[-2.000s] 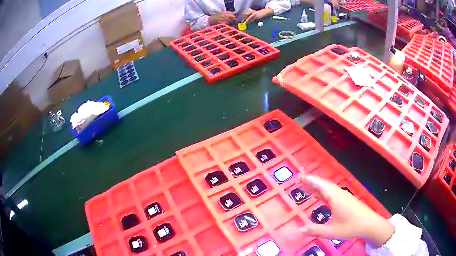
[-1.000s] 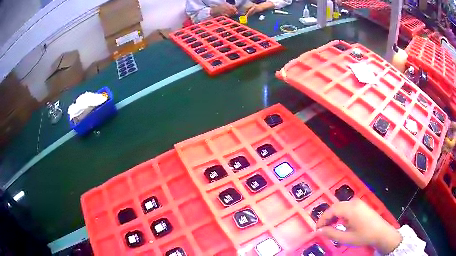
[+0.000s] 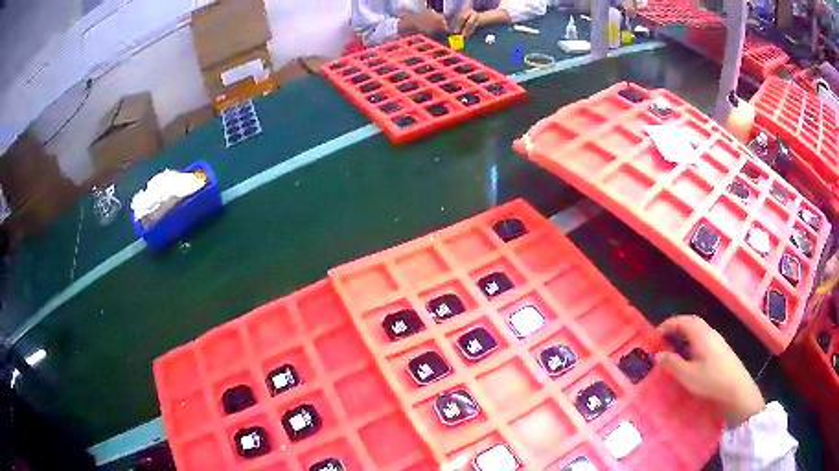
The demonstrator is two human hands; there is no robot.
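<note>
Two overlapping red trays lie in front of me, the left tray (image 3: 189, 391) partly under the right one (image 3: 428, 262). Black square watch units (image 3: 430, 368), several with white marks, sit in some pockets. Three units glow white, one of them at mid tray (image 3: 527, 320). My right hand (image 3: 708, 368) is at the right tray's right edge, fingers bent, beside a dark unit (image 3: 636, 364). A dark patch shows between its fingertips; whether it is a held unit or a gap is unclear. My left hand is out of view.
A tilted red tray (image 3: 635, 179) with units and a white slip (image 3: 672, 143) stands at right. Another filled tray (image 3: 397, 133) lies across the bench near a person's hands (image 3: 478, 20). A blue bin (image 3: 189, 213) holds white cloth at left. A grey post (image 3: 733, 46) stands at the back right.
My right hand has moved right and up, from over the lower right pockets to the tray's right edge. The glowing mid-tray unit has changed from bluish to white.
</note>
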